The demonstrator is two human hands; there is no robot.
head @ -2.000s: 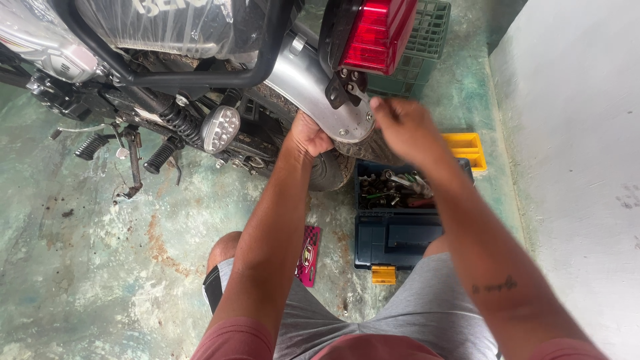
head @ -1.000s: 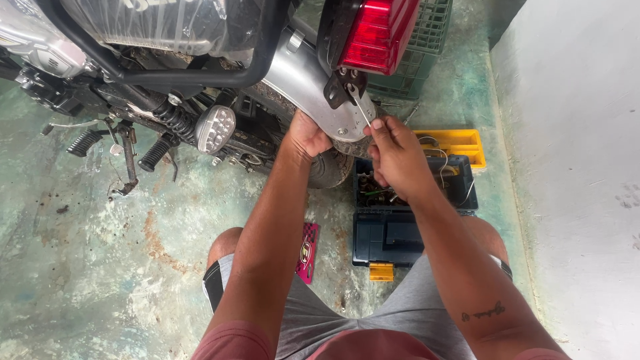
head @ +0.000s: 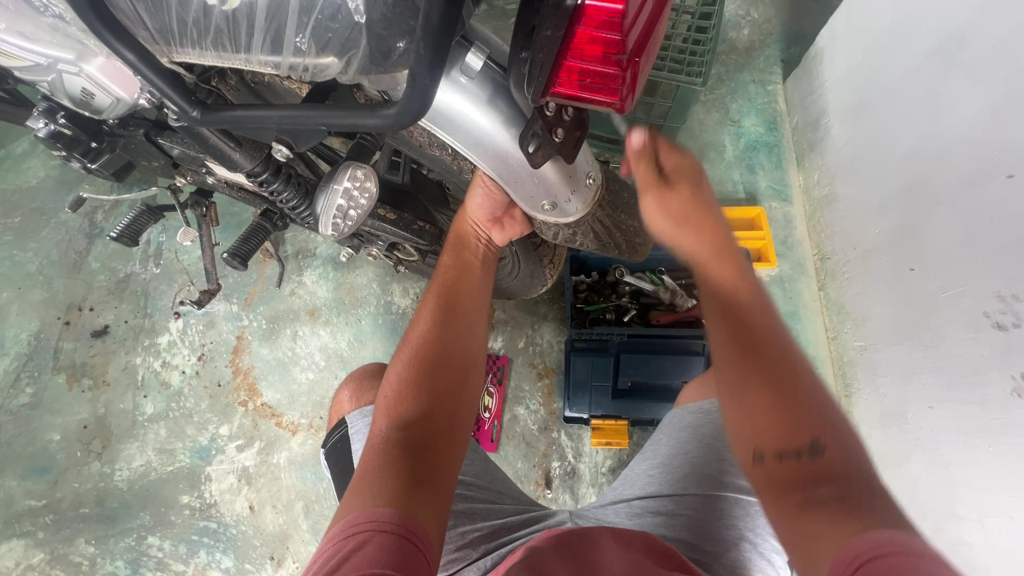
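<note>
My left hand point(head: 494, 212) reaches under the silver rear fender point(head: 496, 120) of a motorcycle, its fingers hidden behind the metal. My right hand point(head: 676, 188), blurred, is closed around a metal wrench point(head: 619, 124), of which only a short end shows by the lower edge of the red tail light point(head: 604, 56). Left of that hand, a black metal bracket point(head: 554, 134) with bolts is fixed at the fender, beside the tail light. Two bolts show near the fender's end, above the dirty black mudflap point(head: 612, 220).
An open dark blue toolbox point(head: 636, 376) full of wrenches and other tools stands below the mudflap. Beside it lies a yellow tray point(head: 752, 236). A green plastic crate point(head: 692, 44) is behind the tail light, a pink plate point(head: 492, 404) lies on the floor, and a white wall point(head: 920, 200) rises at right.
My right hand has moved up and to the right with the wrench, away from the bracket where the wrench was one second ago. My left hand has stayed under the fender.
</note>
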